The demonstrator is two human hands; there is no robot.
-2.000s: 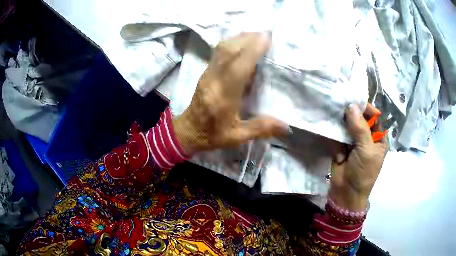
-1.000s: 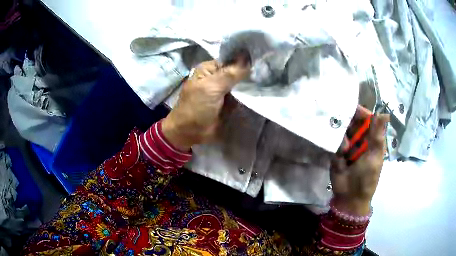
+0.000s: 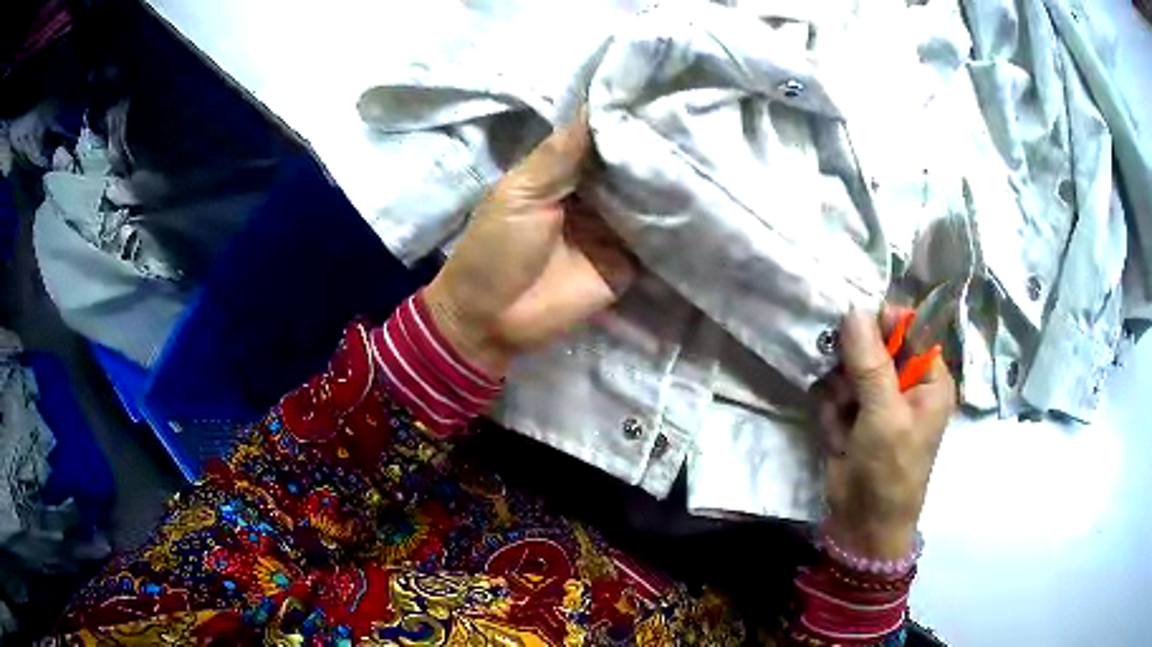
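Note:
A pale grey-white jacket lies on the white table in front of me, its hem with dark metal buttons towards me. My left hand is under the upper edge of a raised part of the cloth, fingers partly hidden, and seems to hold it. My right hand pinches the buttoned end of this part, likely a cuff, between thumb and fingers. The right hand also holds the thread snips, orange-red handles in the hand, blades pointing up and right.
More pale garments with dark buttons lie on the table at the right. Blue plastic crates with grey garments stand on the floor at the left, below the table's edge.
The cloth was flipped over and now lies stretched between both hands, its button beside my right thumb. My left hand has moved slightly and opened its fingers more under the cloth.

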